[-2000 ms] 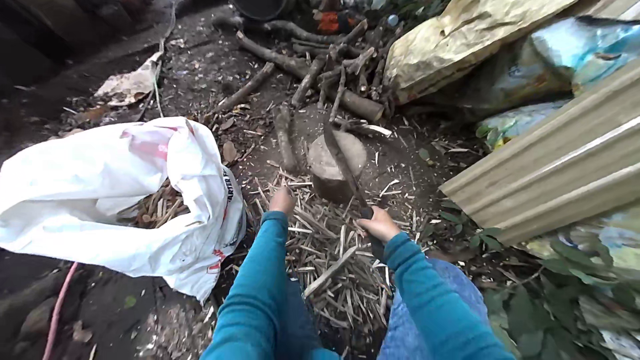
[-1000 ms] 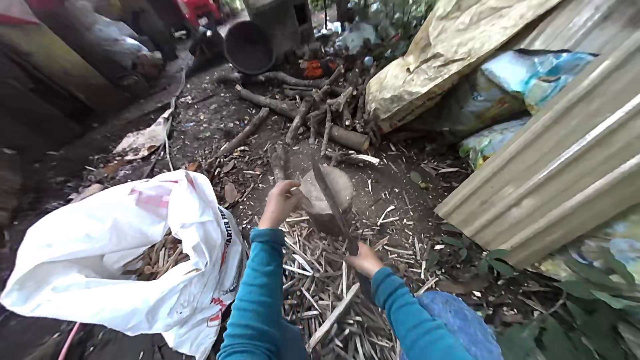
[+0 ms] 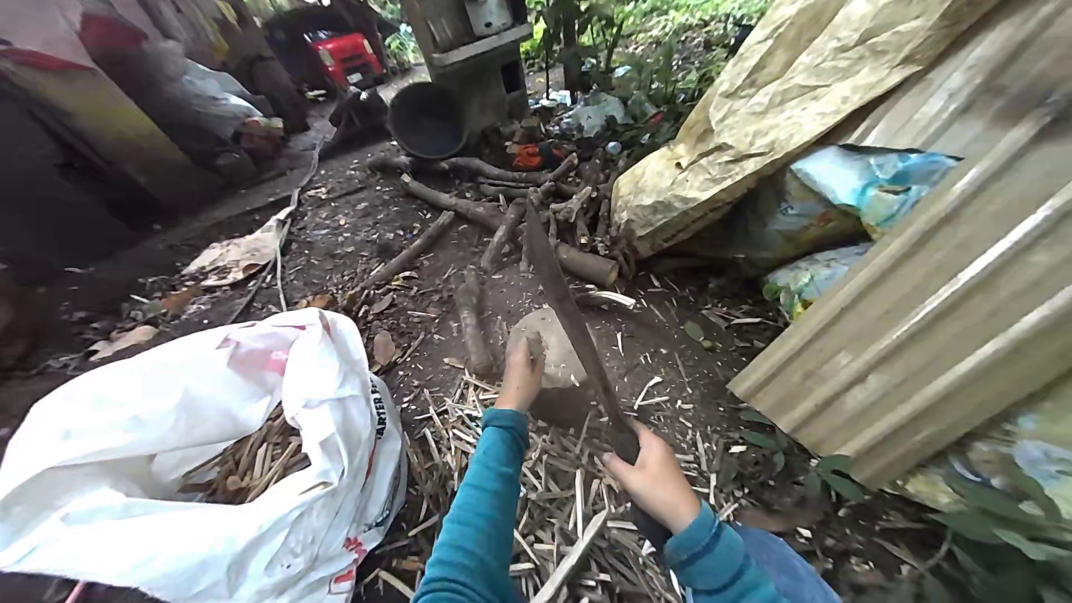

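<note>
My right hand is closed around the dark handle of a machete, whose long blade points up and away, passing over the right side of a round wooden chopping block. At the block's left edge is my left hand, its fingers around what looks like a short piece of wood on the block. Split sticks lie in a heap around the block's base. A white woven sack stands open on the left, with wood pieces inside.
Beyond the block lie cut branches and a thicker log; a short branch lies just left of it. Corrugated sheets and a tan tarp lean at the right. A dark bucket lies tipped at the back.
The view has tilted up. Since one second ago my left hand has lowered at the block's left side. The machete stays in my right hand throughout.
</note>
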